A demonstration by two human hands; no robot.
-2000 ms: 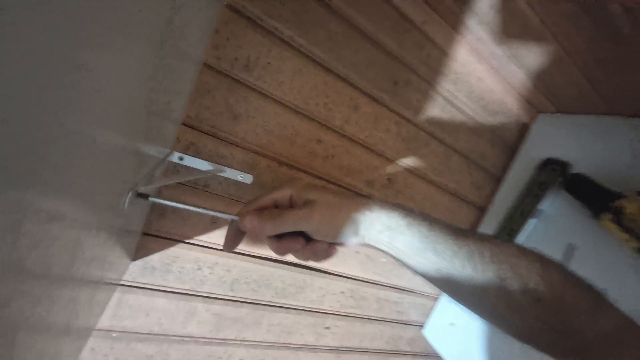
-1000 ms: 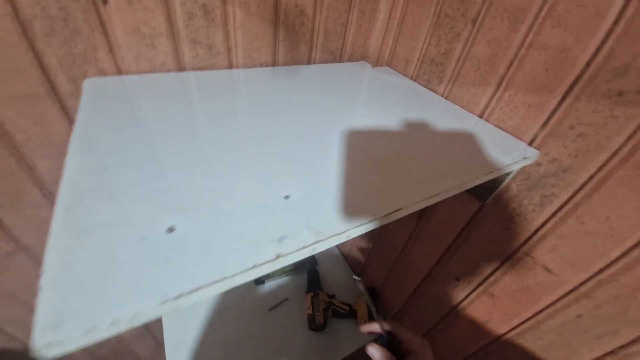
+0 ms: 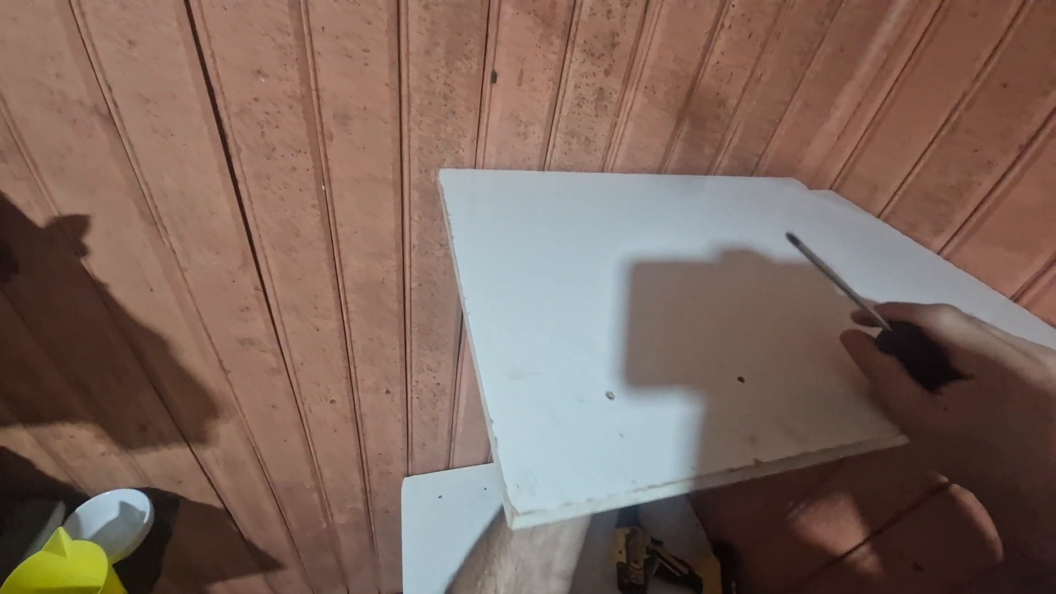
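Observation:
My right hand (image 3: 949,363) is closed around the black handle of a screwdriver (image 3: 837,280), its metal shaft pointing up and left above a white shelf board (image 3: 553,289). Two small holes or marks show in the board near its front. Below the board a forearm, apparently my left, reaches under it; the hand itself is hidden behind the board. A yellow and black power tool (image 3: 631,553) lies on a lower white board (image 3: 445,528), partly covered by the upper one.
Reddish wood plank walls (image 3: 355,247) meet at a corner behind the upper board. At the bottom left are a yellow plastic container (image 3: 62,569) and a white round dish (image 3: 115,524). Shadows fall on the board and wall.
The hand with the screwdriver has risen from below the upper board to above it. A forearm now shows beneath the board. The view has swung from the shelf's underside to its top.

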